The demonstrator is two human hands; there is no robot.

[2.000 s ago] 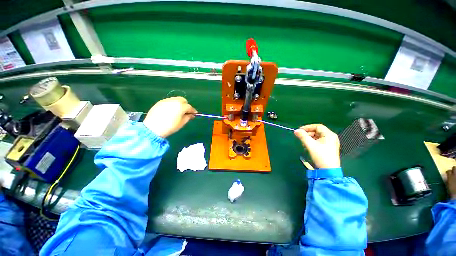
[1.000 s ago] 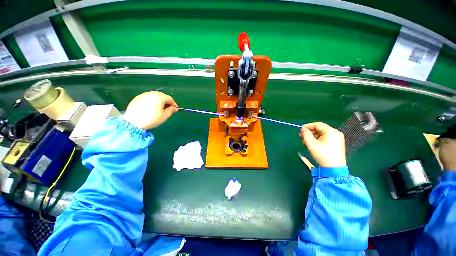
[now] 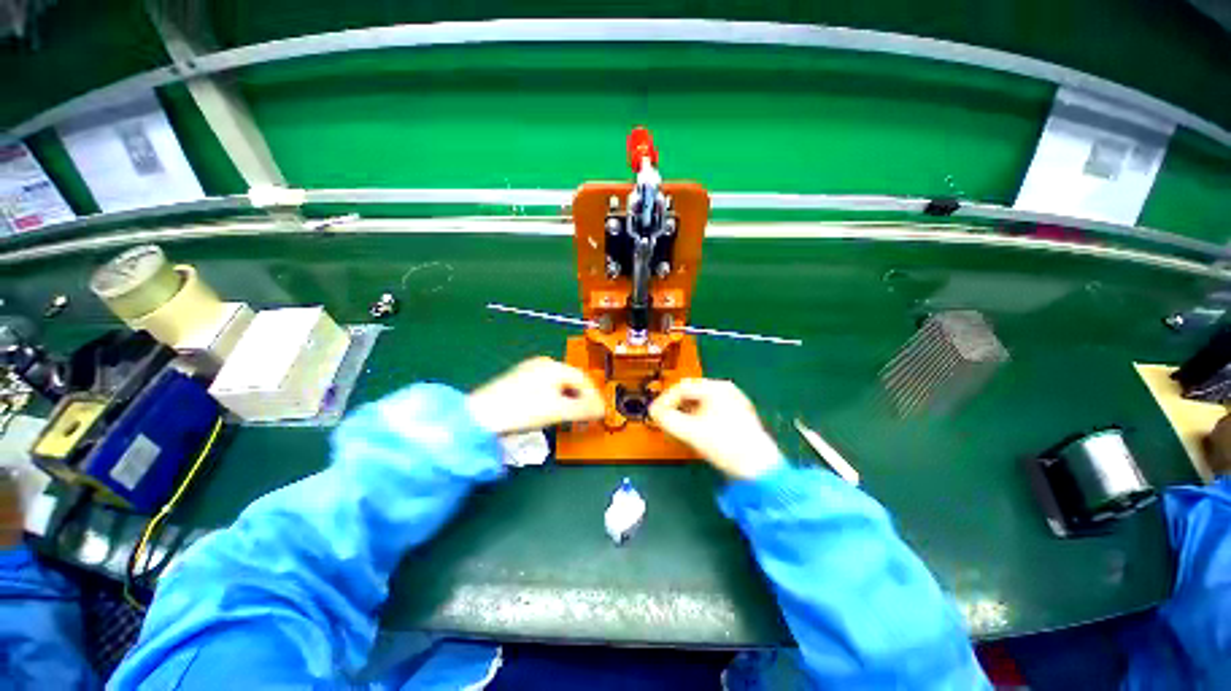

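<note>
The orange toggle press [image 3: 583, 257] stands upright in front of me with its red handle [image 3: 641, 146] up. A thin pale rod [image 3: 736, 335] lies crosswise through the press and sticks out on both sides. My left hand [image 3: 533, 394] and my right hand [image 3: 718, 424] are at either side of the black notched nest [image 3: 632, 404], with bent fingers close to it. The fingertips are too small and blurred to tell whether they hold anything. A small white squeeze bottle [image 3: 624, 514] with a blue tip lies before the base.
White paper [image 3: 527, 450] is partly hidden behind my left hand. A pale slim knife [image 3: 826, 452], a striped grey block [image 3: 949, 359] and a wire spool [image 3: 1110, 473] are to the right. A white box [image 3: 281, 362], cream rolls [image 3: 155, 290] and a blue device [image 3: 132, 450] are left. Other people's sleeves show at both edges.
Both hands have let go of the rod ends and moved inward and down to the nest. The rod stays across the press. The paper is now partly covered.
</note>
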